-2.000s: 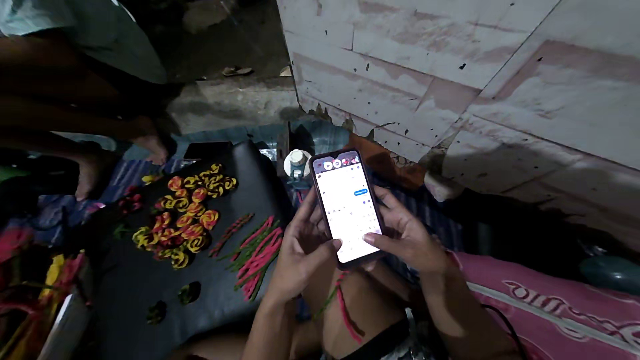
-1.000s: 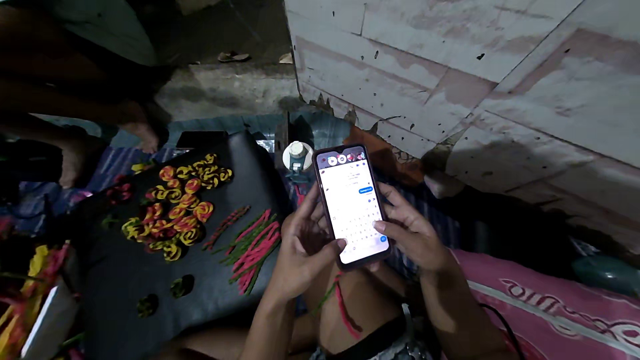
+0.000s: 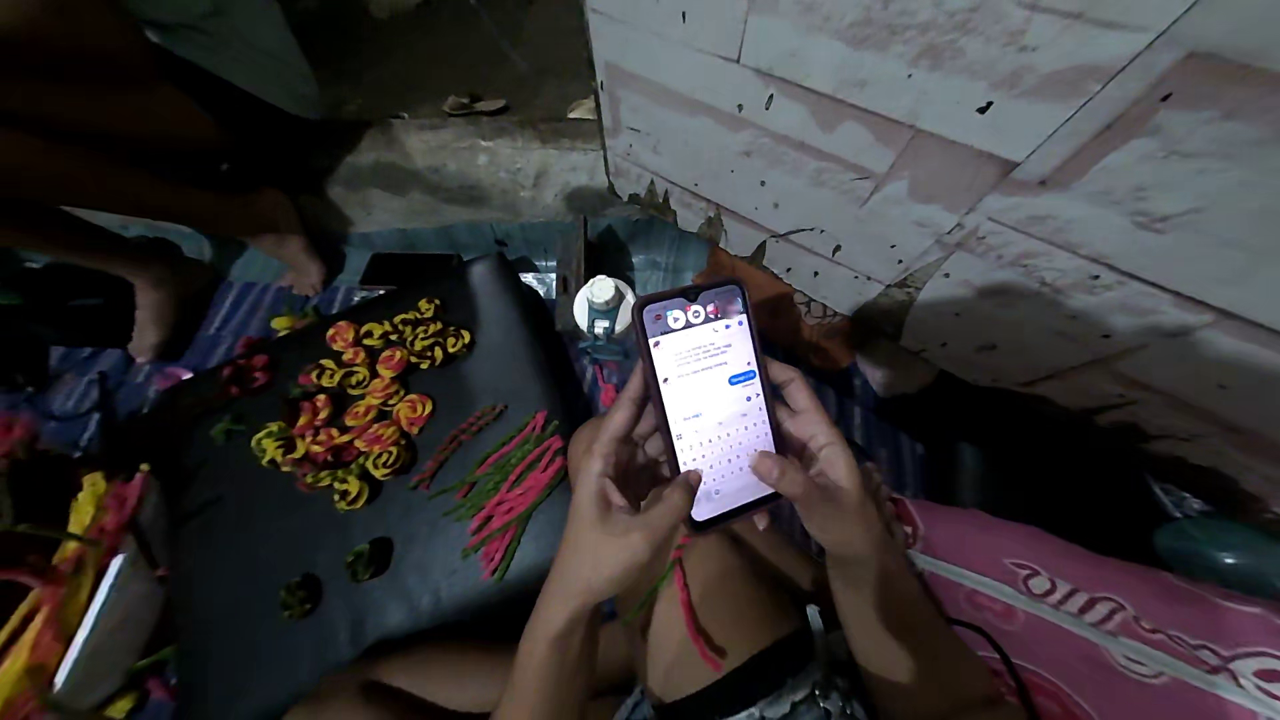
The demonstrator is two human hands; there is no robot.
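Note:
A lit smartphone (image 3: 710,410) in a dark case is held upright between my two hands, its screen showing a chat and a keyboard. My left hand (image 3: 635,490) grips its left edge, thumb at the lower left of the screen. Around the right edge is my right hand (image 3: 815,460), thumb over the keyboard. A red and green twisted strand (image 3: 688,600) hangs below the phone over my leg. On the black padded surface (image 3: 450,600) to the left lie red and yellow coiled rosettes (image 3: 380,400), pink and green fuzzy strands (image 3: 515,490) and dark green coils (image 3: 369,560).
Behind the phone stands a bottle with a white lid (image 3: 603,300). A pink printed cushion or bag (image 3: 1080,610) lies at the right. At the lower left is a white-edged container (image 3: 100,610) with colourful strands. Another person's bare feet (image 3: 290,245) are at the upper left, and a stained wall (image 3: 850,120) rises behind.
My thumbs have shifted slightly on the phone's screen. Both hands keep hold of the phone, and the rosettes and strands lie as before.

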